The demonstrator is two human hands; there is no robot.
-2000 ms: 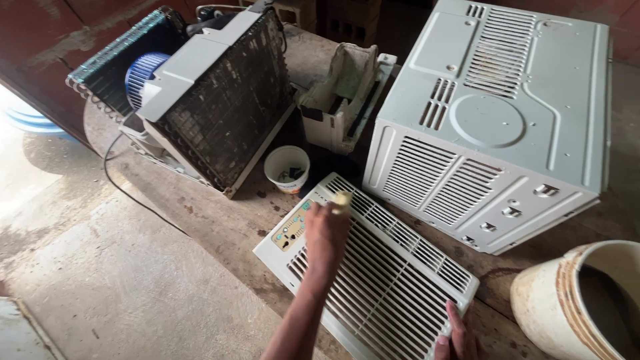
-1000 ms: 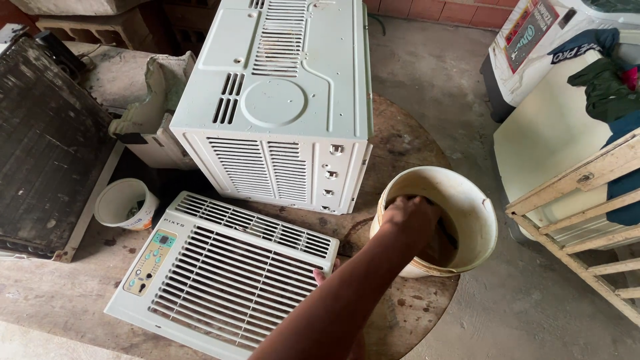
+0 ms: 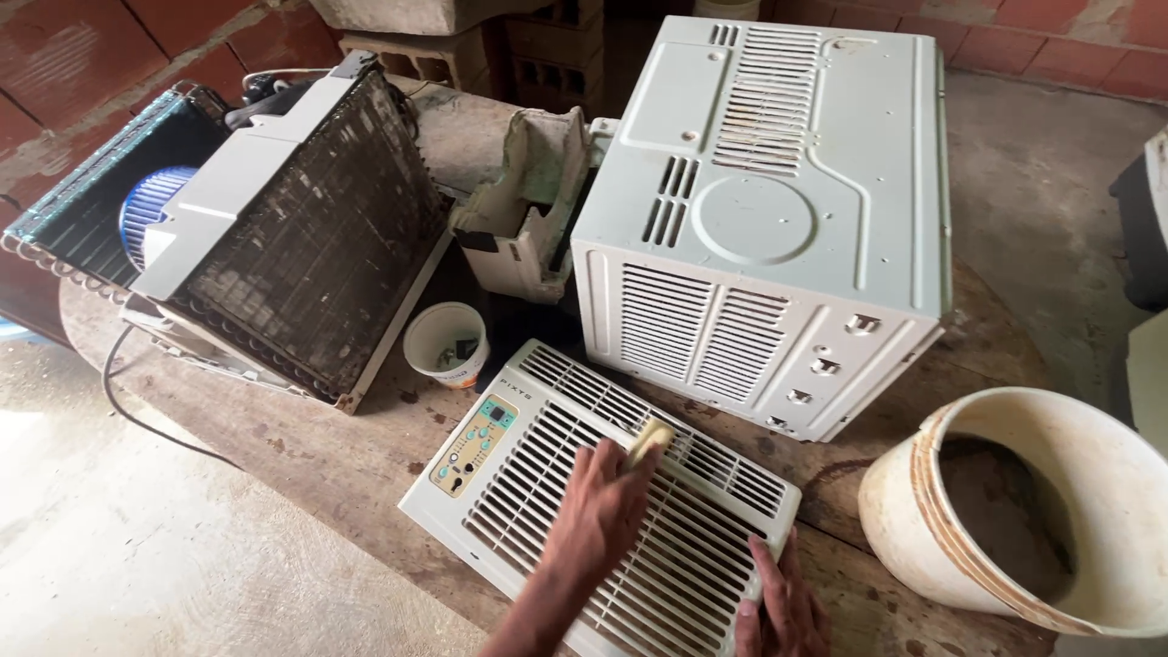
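The white plastic front grille of a window air conditioner (image 3: 547,438) lies slanted on a wooden table, its control panel (image 3: 474,445) at the left end. My left hand (image 3: 598,511) grips a small cream-coloured tool, probably a brush (image 3: 652,440), against the slats near the upper vent. Its working face is hidden. My right hand (image 3: 785,593) holds the grille's right edge, fingers and thumb at the rim. Just behind the grille stands the pale metal air conditioner casing (image 3: 757,219). A white bucket (image 3: 899,511) with murky liquid is right of my right hand.
A small plastic cup (image 3: 446,345) with small parts sits behind the control panel. At the left stands the air conditioner chassis with a dirty finned coil (image 3: 310,219) and a blue fan wheel (image 3: 151,210). A stained plastic housing (image 3: 525,210) is beside the casing. A cord hangs over the table edge.
My left hand was inside the bucket one second ago and is now over the grille with the cream-coloured tool. The view has swung left since then.
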